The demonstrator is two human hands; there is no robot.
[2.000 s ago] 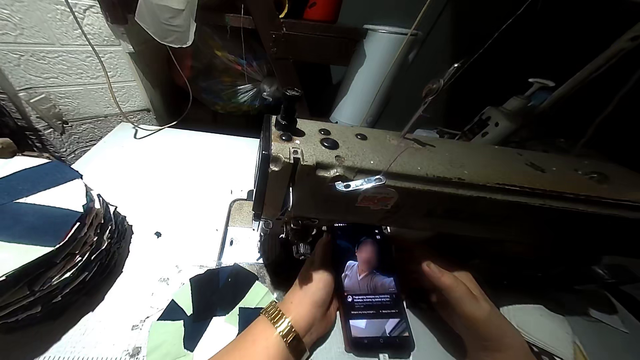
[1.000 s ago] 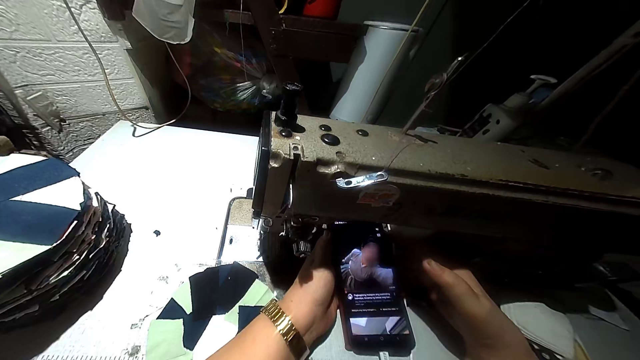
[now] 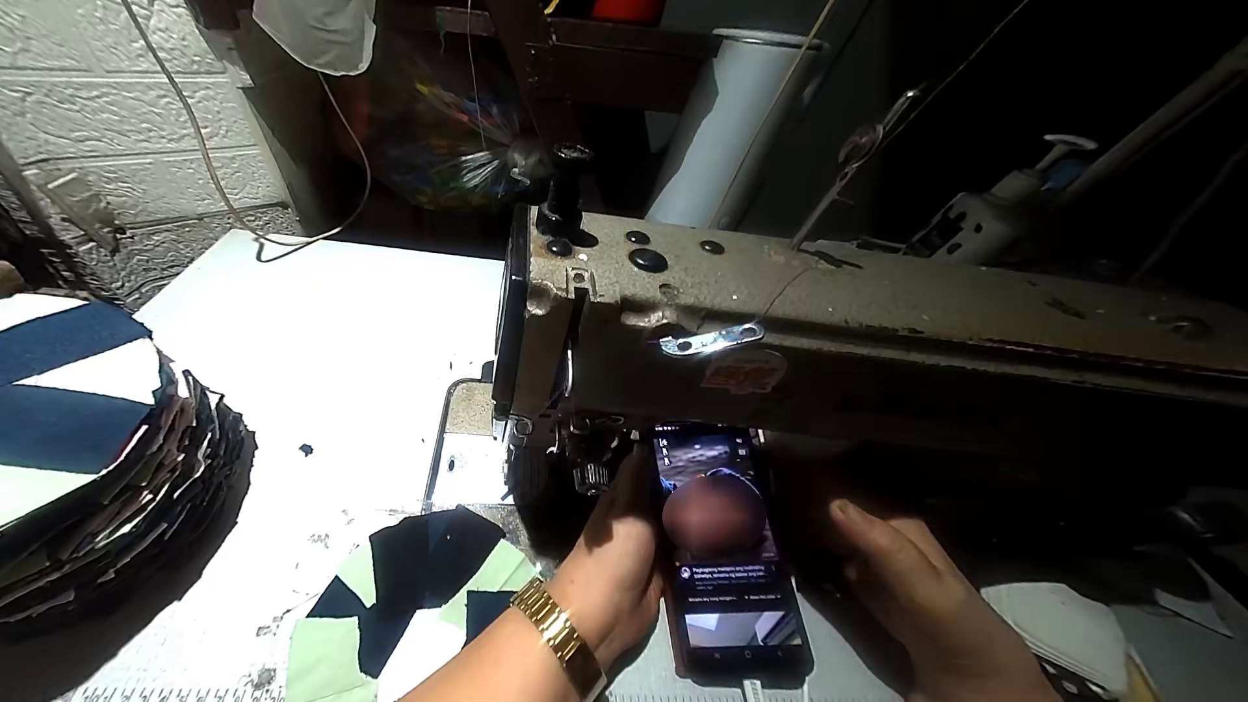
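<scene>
A smartphone (image 3: 736, 624) with a lit screen leans upright below the arm of an industrial sewing machine (image 3: 877, 302), a cable at its lower end. My left hand (image 3: 619, 556), a gold watch band at its wrist, lies along the phone's left edge; its fingertips are in shadow, so whether it grips is unclear. My right hand (image 3: 902, 575) is a little right of the phone, thumb raised, its other fingers partly hidden in the dark. A round patchwork piece of green, navy and white fabric (image 3: 400, 604) lies under and beside my left forearm.
A tall stack of round patchwork fabric pieces (image 3: 88, 429) stands at the left on the white table (image 3: 341, 322). Pale fabric pieces (image 3: 1058, 624) lie by my right wrist. Behind the machine are a light-coloured cylindrical container (image 3: 726, 117) and a plastic bag with colourful contents (image 3: 439, 146).
The picture on the phone's screen has changed. Both hands and the phone stay in about the same places.
</scene>
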